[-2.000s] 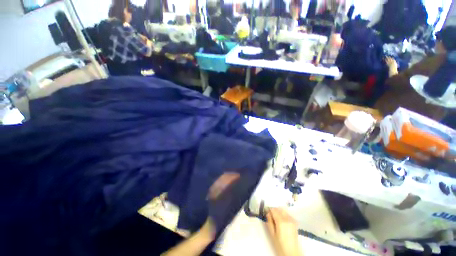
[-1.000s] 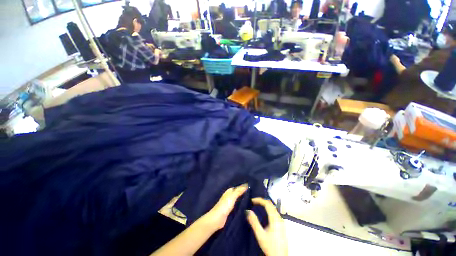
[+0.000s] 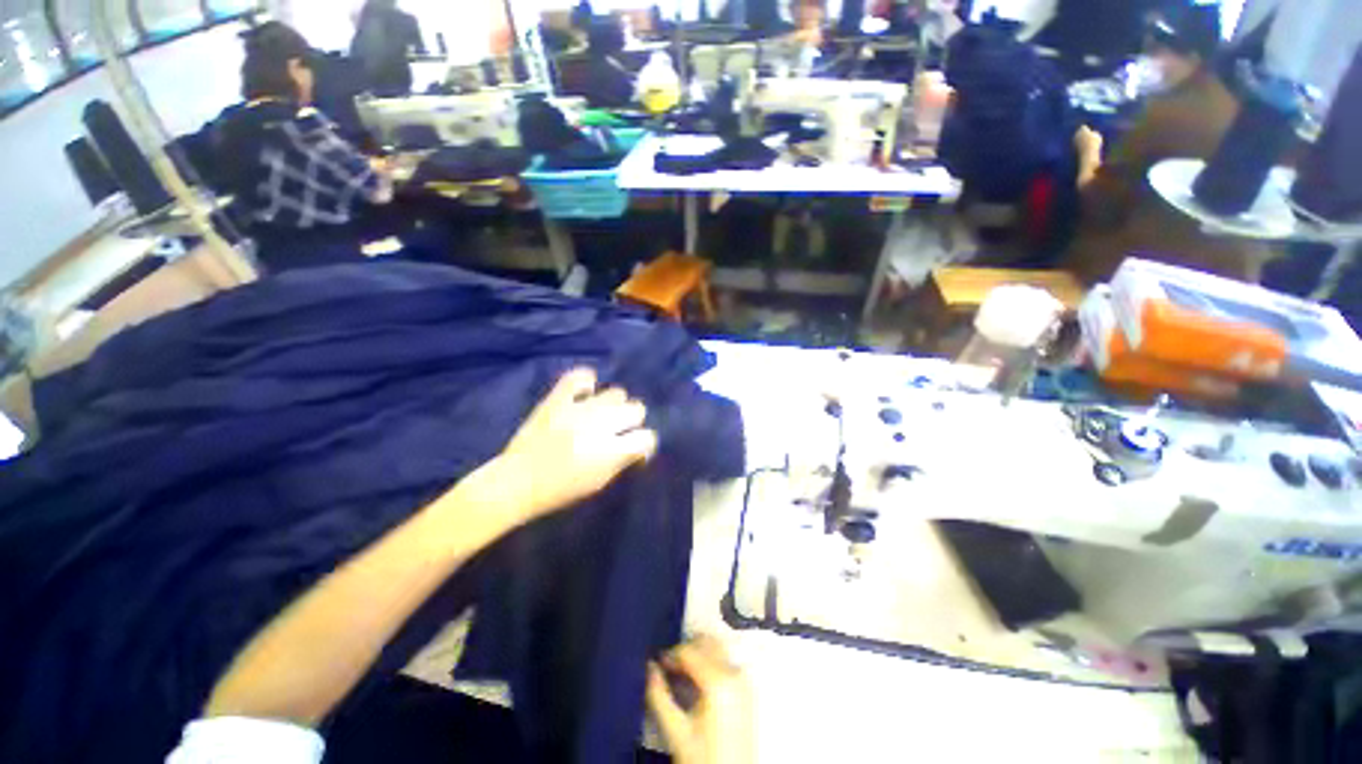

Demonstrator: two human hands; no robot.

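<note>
A dark navy garment piece (image 3: 590, 597) hangs from the heap over the table's front edge. My left hand (image 3: 575, 440) grips navy cloth at the right part of the large rumpled navy heap (image 3: 284, 403), its fingers curled. My right hand (image 3: 710, 702) is low at the bottom edge beside the hanging cloth, cut off by the frame and blurred; its fingers touch the cloth's right edge, but its grip is unclear. The white sewing machine (image 3: 1031, 463) stands to the right. No cloth lies under its needle area (image 3: 851, 545).
A dark smartphone (image 3: 1008, 572) lies under the machine arm. Behind the head are an orange and white box (image 3: 1195, 336) and a white thread cone (image 3: 1016, 318). Dark cloth (image 3: 1270, 694) lies at lower right. Beyond are a wooden stool (image 3: 666, 284), a turquoise basket (image 3: 580, 187) and several people.
My left hand has moved up and left onto the heap with cloth. My right hand has moved down and left. The cloth has shifted away from the machine; the camera view has turned slightly.
</note>
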